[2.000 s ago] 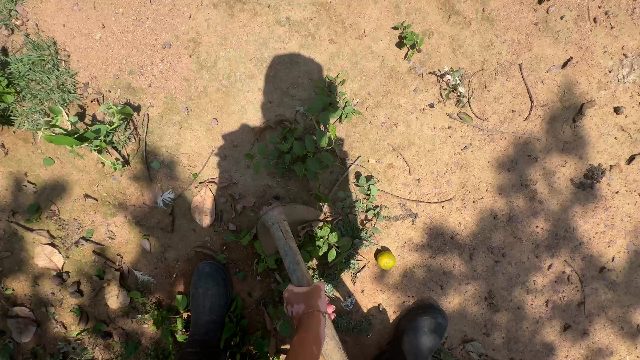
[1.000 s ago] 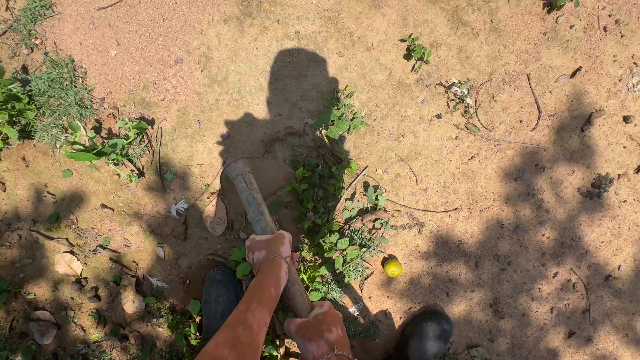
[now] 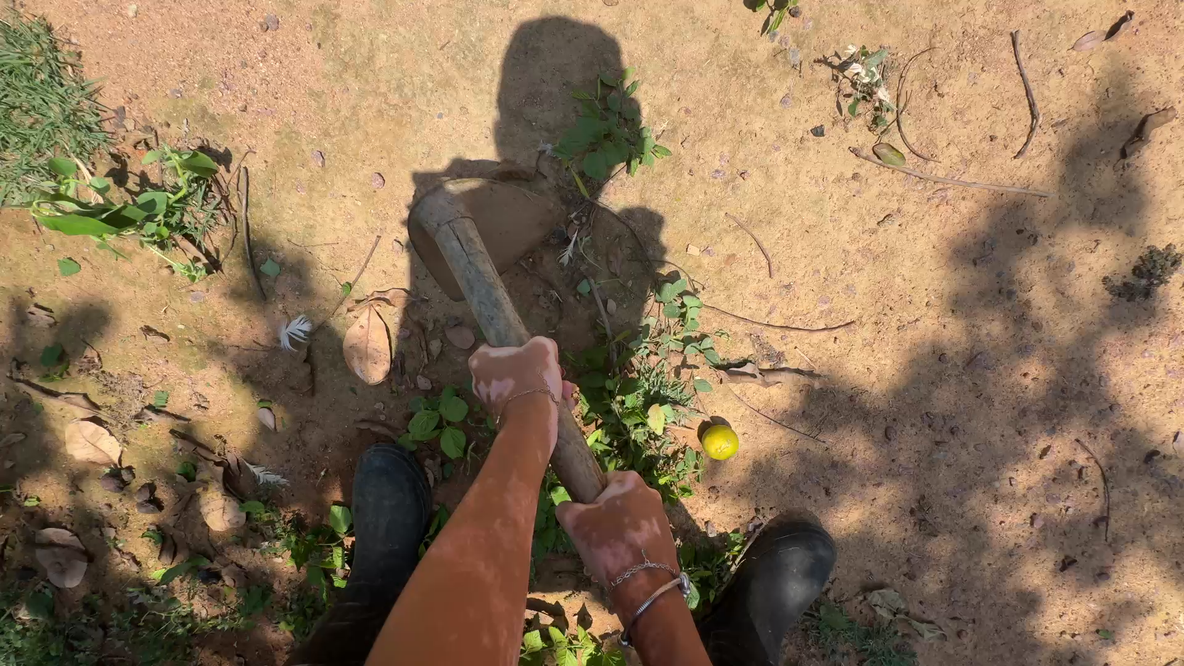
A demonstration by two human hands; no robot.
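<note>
My left hand grips the middle of a hoe's wooden handle, and a thin bracelet circles that wrist. Lower on the same handle my right hand is closed around it, with bracelets at the wrist. The broad hoe blade is at the handle's far end, at ground level in my shadow. Just beyond it to the right stands a leafy weed. More green weeds run between the blade and my boots, right beside the handle.
Rubber boots stand on either side of the weeds. A yellow round fruit lies near the right one. Dry leaves, twigs and a grass clump are on the sandy soil.
Two seconds ago only one hand showed on the handle; now both grip it. Weeds that stood in the upper part of the strip now show bare, disturbed soil around the blade.
</note>
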